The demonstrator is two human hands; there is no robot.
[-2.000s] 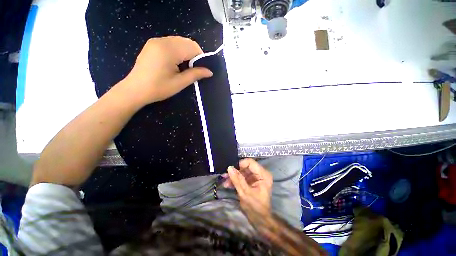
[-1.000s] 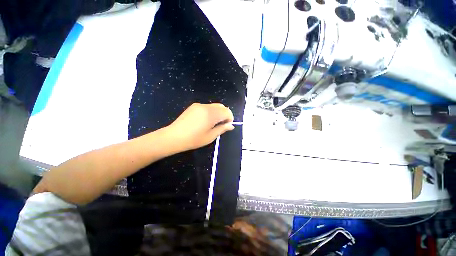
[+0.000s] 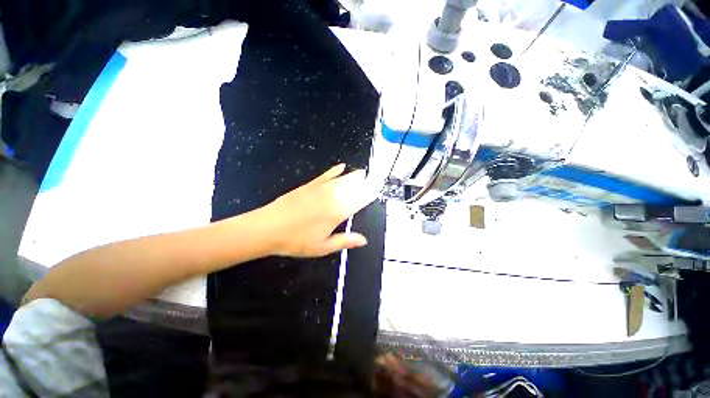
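The black speckled fabric [image 3: 272, 140] lies across the table left of the machine head [image 3: 420, 109] and hangs over the front edge. A white strip [image 3: 338, 303] runs along it near its right side, beside a plain black band [image 3: 361, 288]. My left hand [image 3: 319, 214] lies on the fabric near the needle area, fingers spread, thumb beside the strip; its fingertips are overexposed. The needle is hidden. My right hand [image 3: 401, 375] is low at the bottom edge, blurred and partly cut off, near the band's lower end; its grip cannot be told.
The machine arm extends to the right over the white table [image 3: 498, 303]. A small brown tab [image 3: 476, 216] lies on the bed and a tan tool [image 3: 636, 309] near the right edge. A measuring tape [image 3: 498, 357] follows the front edge. Dark cloth lies at the upper left.
The view has shifted, showing more of the machine head. My left hand has gone from pinching the white strip to lying spread on the fabric closer to the machine. My right hand stays low.
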